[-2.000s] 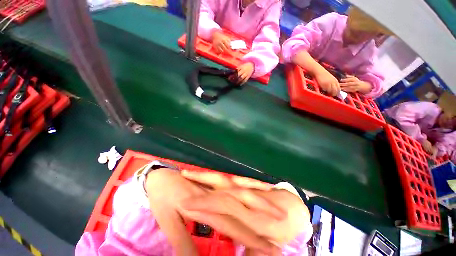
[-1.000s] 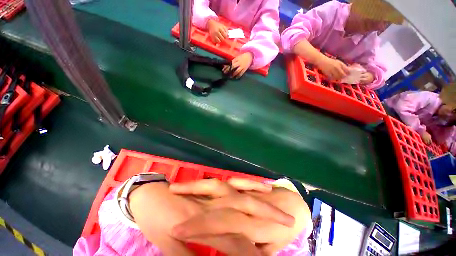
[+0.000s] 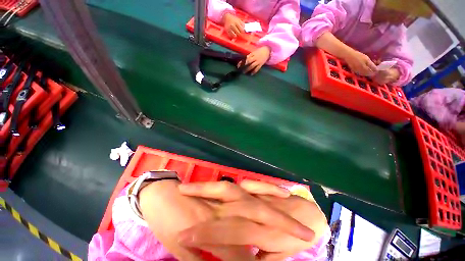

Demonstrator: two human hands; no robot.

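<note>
My left hand (image 3: 176,211), with a band on its wrist, and my right hand (image 3: 275,219) lie clasped over each other, fingers overlapping, above a red compartment tray (image 3: 153,162). Which fingers belong to which hand is hard to tell. I see no product in them. The tray's visible top pockets look mostly empty. A small dark item (image 3: 227,179) shows in a pocket just above my fingers. The hands and pink sleeves hide the middle and lower part of the tray.
A white crumpled scrap (image 3: 121,153) lies left of the tray. Strap-laden red trays (image 3: 38,120) stand far left. A metal post (image 3: 94,63) rises by the green belt (image 3: 244,120). Across it, people handle a black strap (image 3: 200,63) and a deep tray (image 3: 357,104). Clipboard (image 3: 364,237) and calculator (image 3: 400,245) lie right.
The view has shifted slightly between frames. My hands stay clasped over the tray. Across the belt, one person's hands have come together around a pale item above the deep tray.
</note>
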